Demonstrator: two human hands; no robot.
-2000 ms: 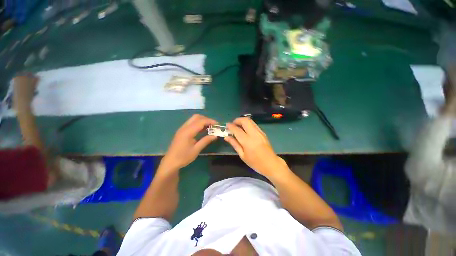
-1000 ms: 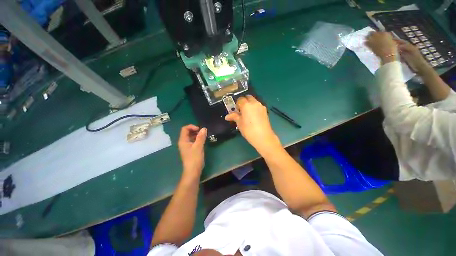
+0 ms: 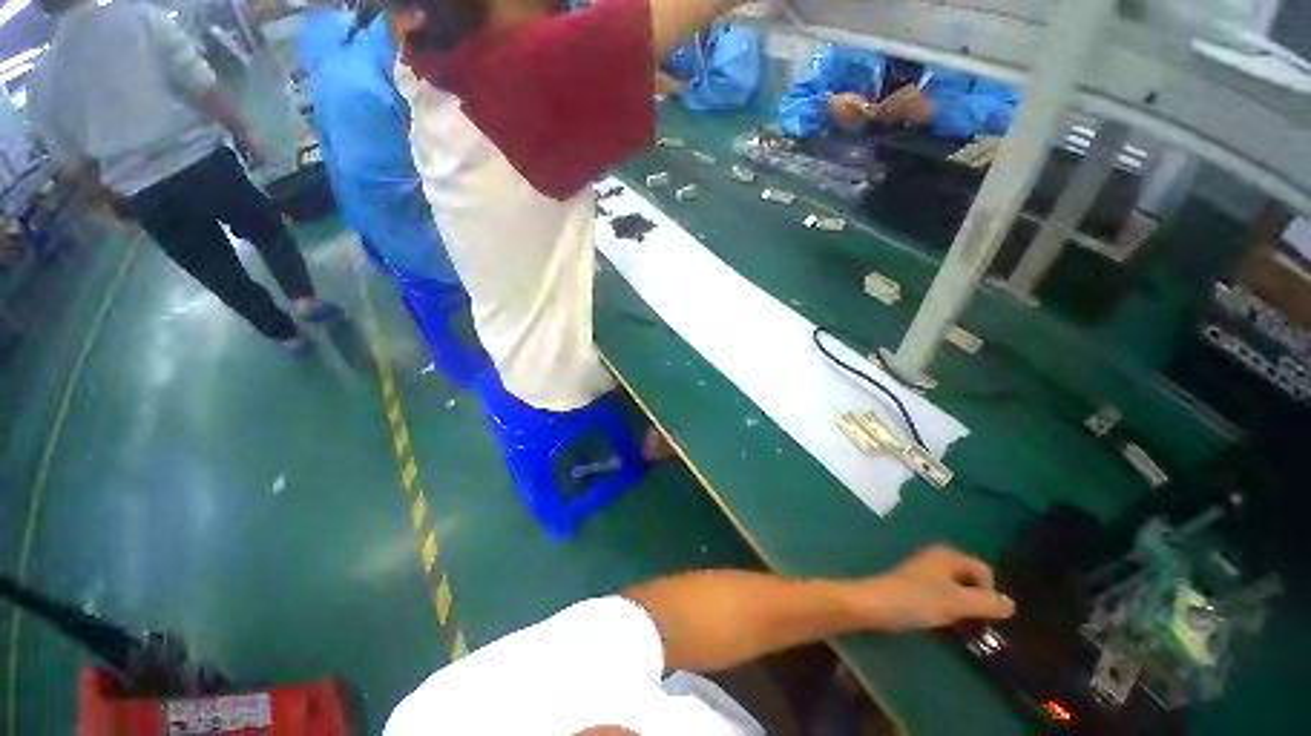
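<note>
My left hand rests at the near left corner of the black fixture base, beside a silvery knob. Its fingers are bent and a little apart, with nothing seen in them. The green board with its lit yellow centre and clear plate stand over the base at the lower right. A pale module shows at the plate's near edge; how it sits is unclear. Red digits glow on the base front. My right hand is out of the picture.
Several modules lie on the white sheet and the green bench. A black cable curves over the sheet. A metal post rises behind. A co-worker sits at the bench; another person is in the aisle.
The view has swung left, bringing the aisle in and putting the fixture at the lower right. My left hand has moved to the base's corner. My right hand has left the picture.
</note>
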